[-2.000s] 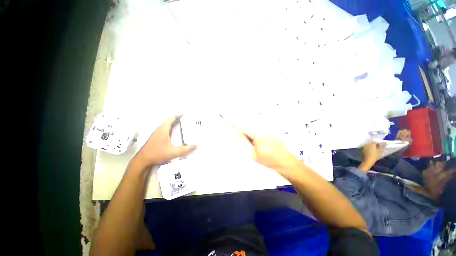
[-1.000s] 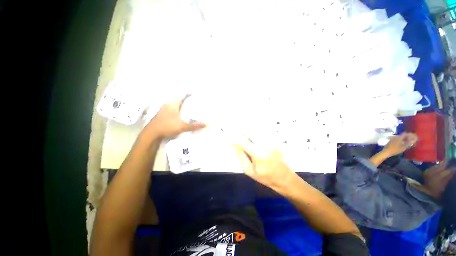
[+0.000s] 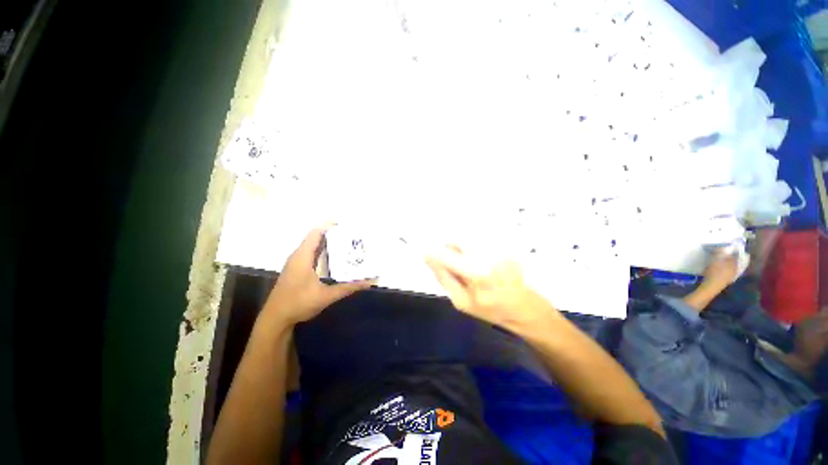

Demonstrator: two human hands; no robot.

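Observation:
My left hand is at the table's front edge, with thumb and fingers around the left side of a white housing that has small dark marks. My right hand is to its right, fingers bent over the bright tabletop. Glare hides whether anything is at its fingertips. Another white housing with dark marks lies near the table's left edge.
Rows of white units with dark dots cover the right of the table. White pouches fan out at the far right. Another person's hand and denim sleeve are at the right, by a red bin. A dark green strip runs along the left.
The view has shifted, so the table edge sits higher on the left. My left hand has moved onto the marked housing that lay near the front edge. The other person's hand has moved to the white pieces.

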